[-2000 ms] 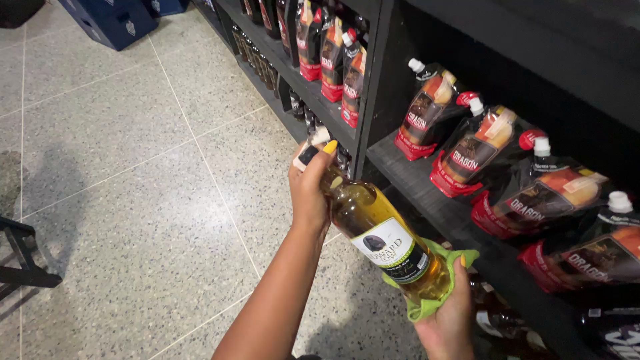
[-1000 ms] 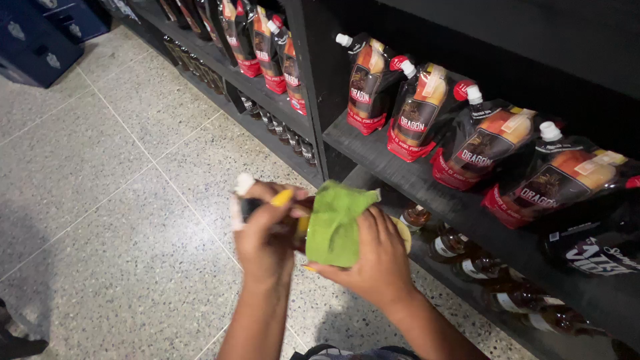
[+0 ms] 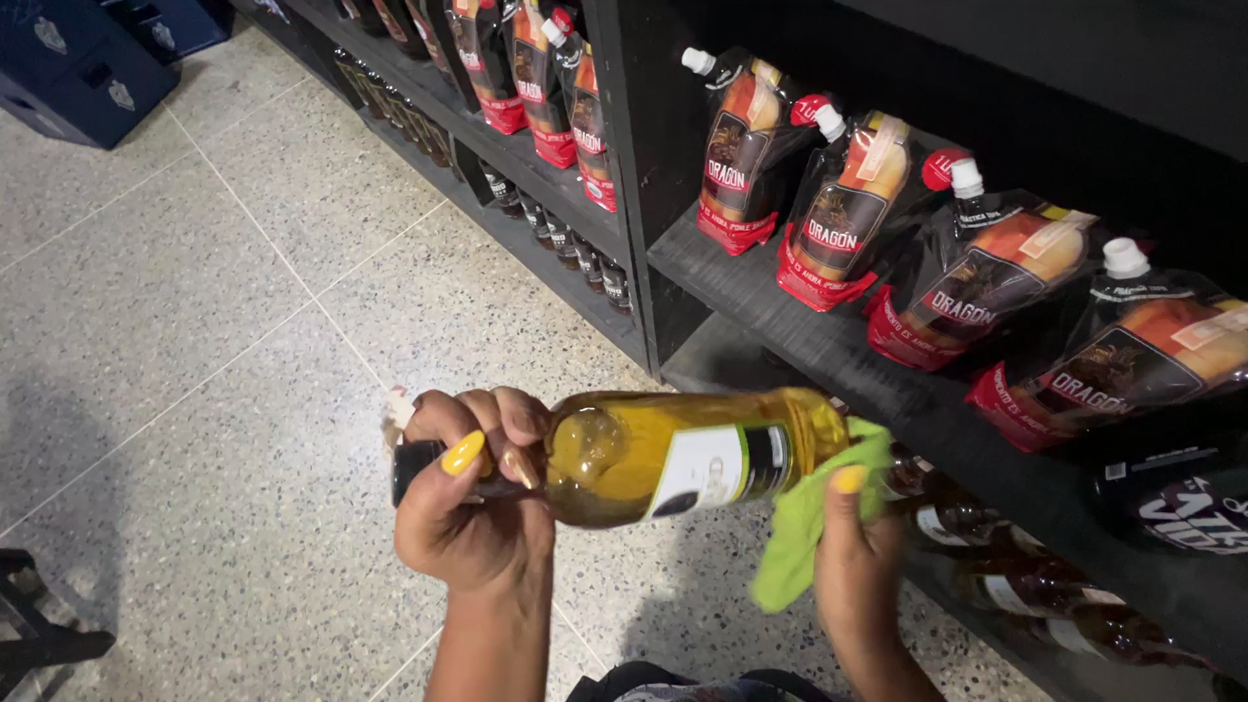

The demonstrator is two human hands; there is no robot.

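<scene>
A glass bottle of yellow liquid (image 3: 614, 463) with a white and black label lies almost level across the middle of the view. My left hand (image 3: 478, 487) is closed around its neck, near the dark cap. At the bottle's base, on the right, my right hand (image 3: 858, 556) holds a green cloth (image 3: 804, 536) against the glass, thumb on top. The cloth hangs down below the base, and the fingers behind it are hidden.
Black shelving (image 3: 741, 283) runs along the right, holding several spouted drink pouches (image 3: 838, 214). Lower shelves carry lying bottles (image 3: 1004, 585) and small dark bottles (image 3: 561, 234). Blue crates (image 3: 78, 68) stand at the upper left; a dark metal frame (image 3: 49, 634) is at the lower left.
The bottle, earlier slanting with its base toward the lower right, is now nearly level. The green cloth has moved from in front of the bottle to its base, along with my right hand.
</scene>
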